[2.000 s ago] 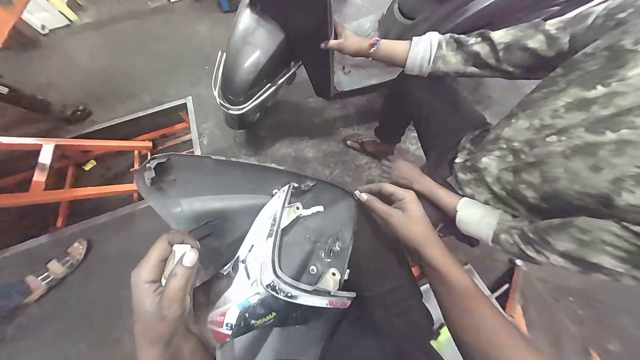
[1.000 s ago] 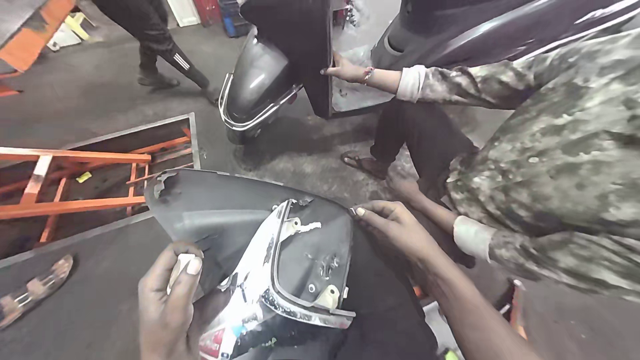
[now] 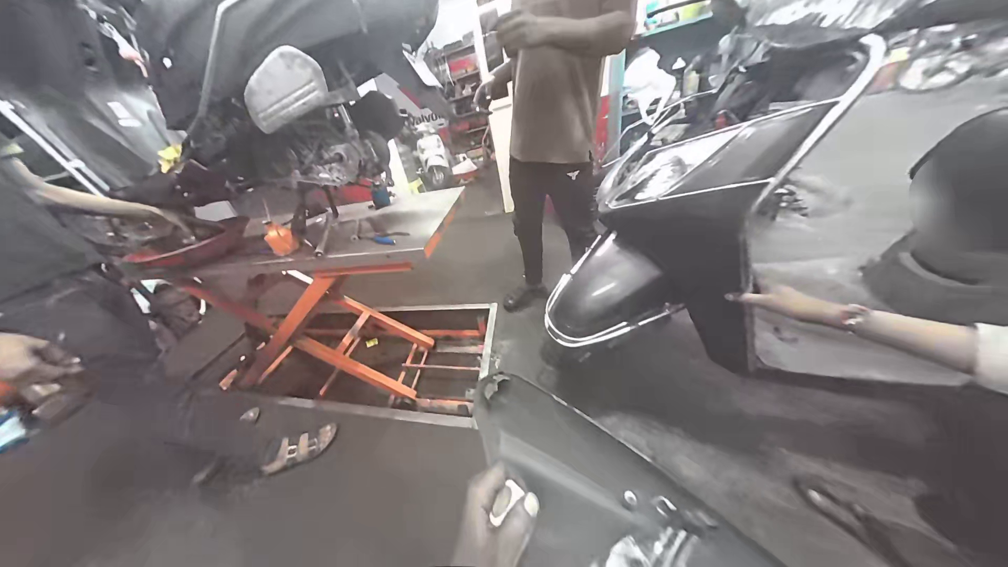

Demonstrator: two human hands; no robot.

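Note:
At the bottom centre, my left hand (image 3: 498, 516) pinches a small white piece (image 3: 506, 502), whose kind I cannot tell, between thumb and fingers. Just right of it lies a dark grey scooter body panel (image 3: 567, 449), with a torn upper tip and small metal fasteners lower down. A shiny, blurred part of the panel assembly shows at the bottom edge. My right hand is out of the frame.
An orange scissor lift (image 3: 307, 339) stands in a floor pit, its table (image 3: 394, 228) holding tools and a raised scooter. A dark scooter (image 3: 630, 283) stands ahead, a co-worker's hand (image 3: 787, 303) on it. Another person stands behind; others are at left, near a sandalled foot (image 3: 299, 449).
The view has swung up and left. My right hand, at the panel's edge in both earlier frames, is out of view. My left hand still pinches the white piece.

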